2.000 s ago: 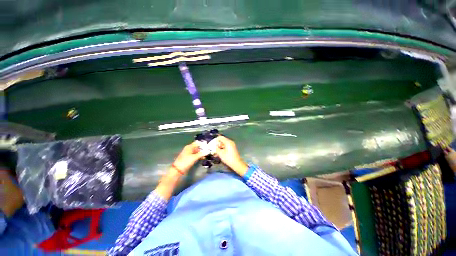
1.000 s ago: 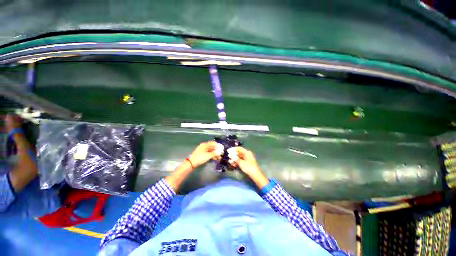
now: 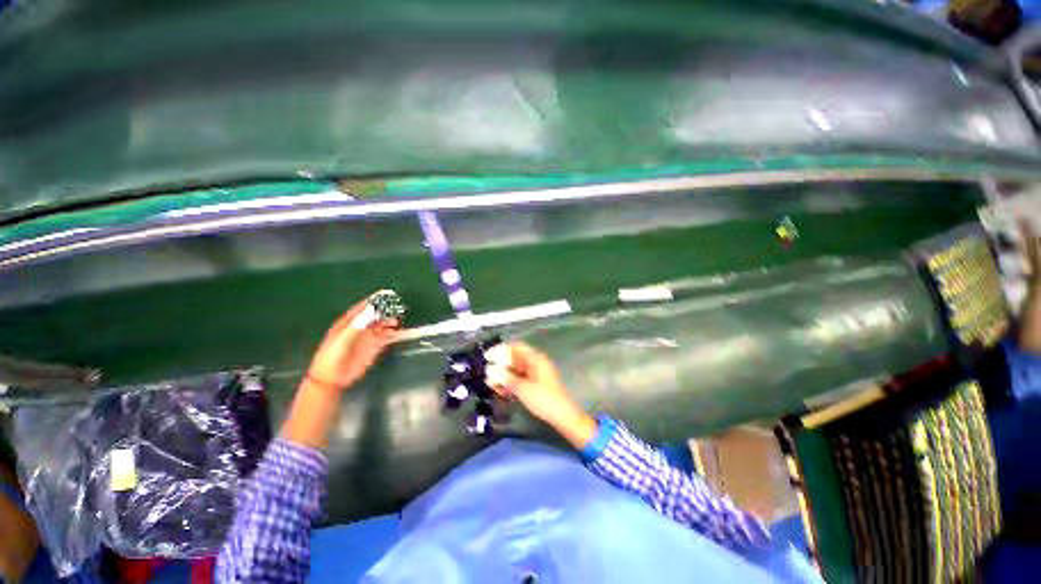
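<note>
My left hand [image 3: 348,348] is raised over the belt, left of the purple tape, with a small circuit board [image 3: 387,305] in its fingertips. Pale coverings show on the fingertips. My right hand [image 3: 527,380] is at the upper right side of a loose pile of black components [image 3: 470,388] on the rounded near part of the belt. Its fingertips are close together at the pile; whether they hold a component cannot be told.
Green conveyor belt [image 3: 731,331] with purple tape [image 3: 443,265], white strips [image 3: 537,313] and a single board [image 3: 787,232]. Plastic bag [image 3: 171,456] at left. Cardboard box [image 3: 748,470] and loaded tray [image 3: 959,491] at right. Guide rail [image 3: 639,186] beyond. Part of a person at right edge.
My left hand has moved from the pile up and left, now with a board in its fingers. My right hand stays by the pile. The view has shifted; the board at the left is no longer seen on the belt.
</note>
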